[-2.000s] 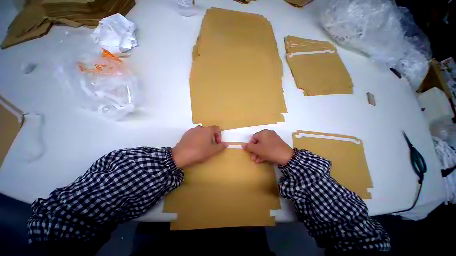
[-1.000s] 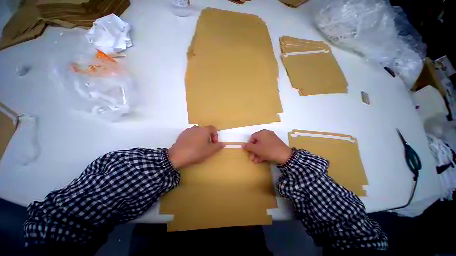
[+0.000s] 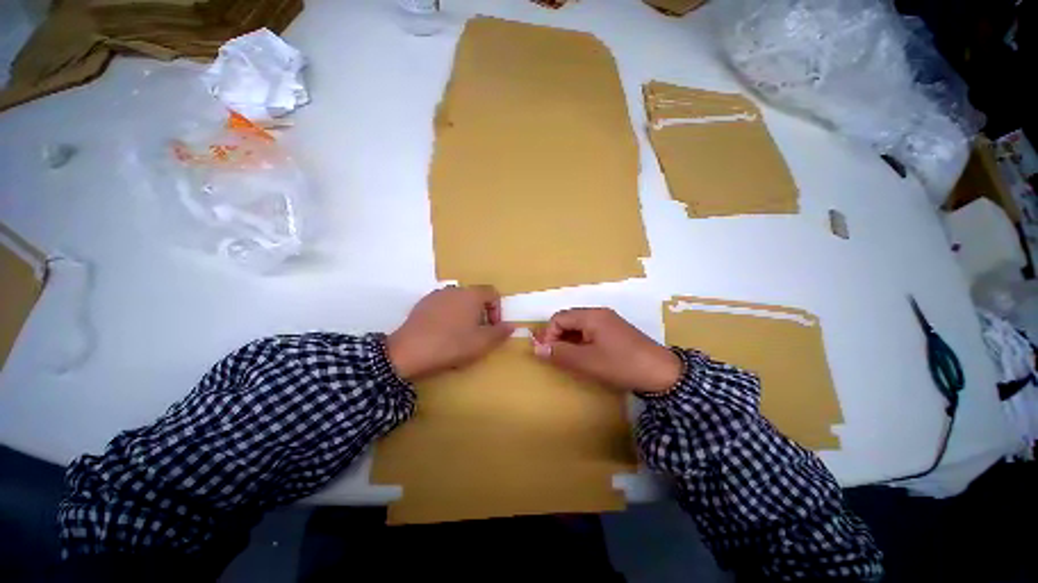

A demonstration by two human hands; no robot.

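A tan panel (image 3: 501, 421) lies in front of me, its near end over the table's front edge. A short white strip (image 3: 520, 333) shows along the panel's far edge between my hands. My left hand (image 3: 446, 330) rests at the panel's far left edge, thumb and fingertips pinched on the strip's left end. My right hand (image 3: 598, 345) is over the panel's far edge, thumb and index finger pinched together at the strip; the fingers hide what they pinch.
A tan panel stack (image 3: 541, 148) lies beyond. Panels with white strips lie at right (image 3: 751, 364) and far right (image 3: 728, 159). Scissors (image 3: 942, 364) are at the right edge. A clear bag (image 3: 245, 205) and crumpled paper (image 3: 260, 75) are at left.
My right hand has moved slightly left and down along the panel's edge, its fingers now curled differently. Less white strip shows between the hands. My left hand has stayed in place.
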